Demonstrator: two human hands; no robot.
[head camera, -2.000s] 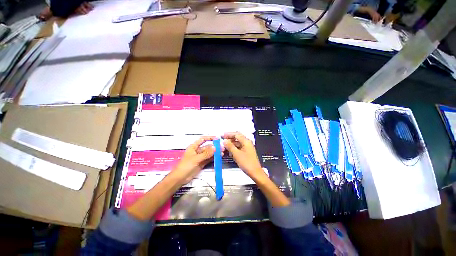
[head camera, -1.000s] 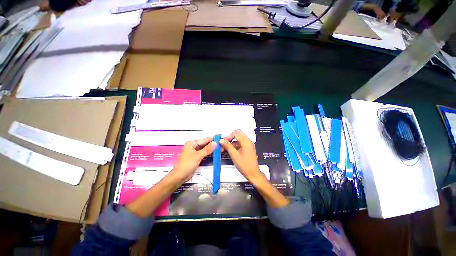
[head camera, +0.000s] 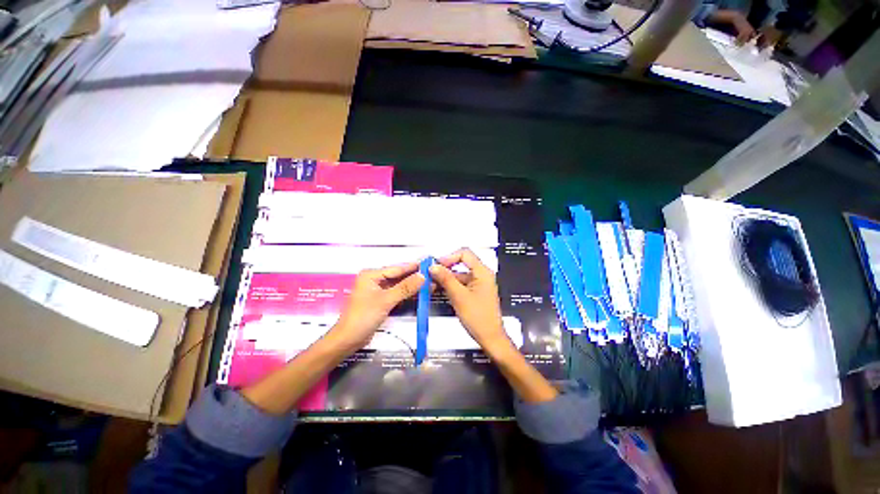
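Note:
A blue strip (head camera: 423, 323) hangs down from the fingertips of both my hands, over the middle of the glossy pink-and-black printed sheet (head camera: 386, 391). My left hand (head camera: 378, 301) pinches its top end from the left. My right hand (head camera: 471, 294) pinches the same end from the right. The fingertips nearly meet and hide the top of the strip. A thin black lead (head camera: 396, 338) curves to the left of the strip. Long white strips (head camera: 376, 220) lie in rows on the sheet, and a lower one (head camera: 299, 333) passes behind my hands and the blue strip.
Blue strips (head camera: 584, 265) lie fanned at right, with tangled black leads (head camera: 627, 381) below. A white box (head camera: 762, 357) holds a coiled black wire (head camera: 775, 265). Cardboard sheets (head camera: 106, 371) at left carry white strips (head camera: 106, 262). White paper (head camera: 145, 92) lies upper left. Another person's hand (head camera: 738, 27) shows upper right.
The view has shifted slightly. Both hands keep their pinch on the blue strip, which now appears narrower and turned more edge-on. The dark lead beside it shows more clearly.

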